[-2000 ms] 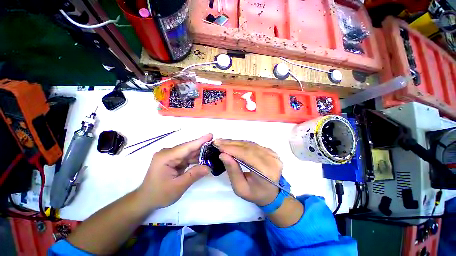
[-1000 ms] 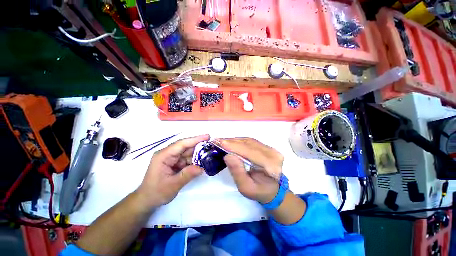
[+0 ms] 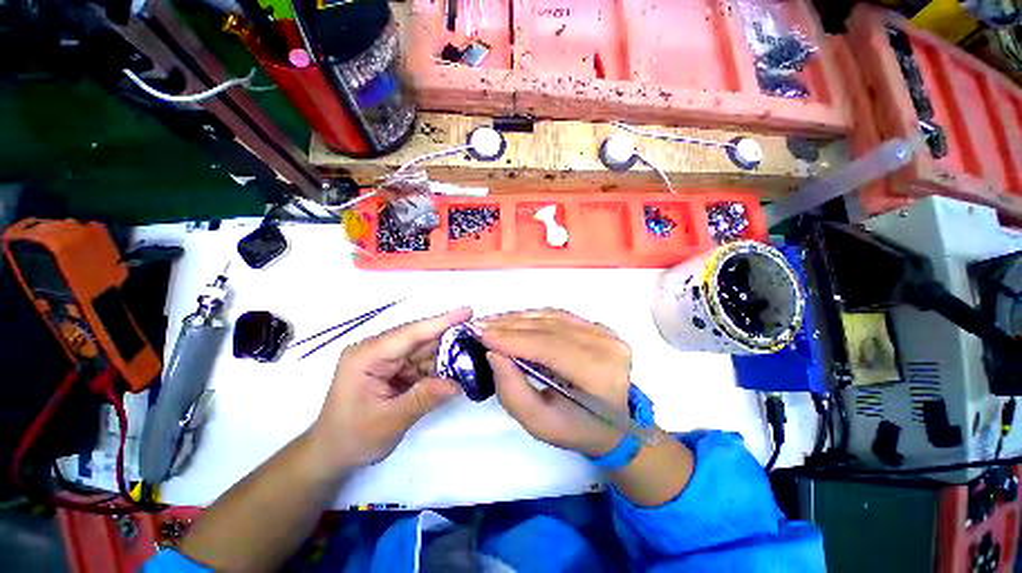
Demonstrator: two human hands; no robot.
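Note:
A dark rounded watch body (image 3: 466, 363) with a silvery, shiny interior is held near the middle of the white mat (image 3: 471, 453). My left hand (image 3: 381, 392) pinches it by its left edge between thumb and fingers. My right hand (image 3: 560, 375) is at its right side and holds thin metal tweezers (image 3: 555, 384) like a pen, their tip hidden by the fingers. A dark pair of tweezers (image 3: 350, 327) lies left of my left hand. Two black watch units (image 3: 260, 336) lie at the mat's left.
A grey electric screwdriver (image 3: 185, 375) and an orange multimeter (image 3: 79, 302) are at left. A long red parts tray (image 3: 600, 232) lies behind the hands. A spotted white tin (image 3: 680, 308) stands at right. Wooden rail (image 3: 549, 152) with white discs, large red trays (image 3: 661, 110) and a pen cup (image 3: 331, 106) are behind.
The watch body has been tilted between the hands, first opening towards the camera and now more edge-on. The tweezers in my right hand show more clearly than a second ago. The view has shifted slightly.

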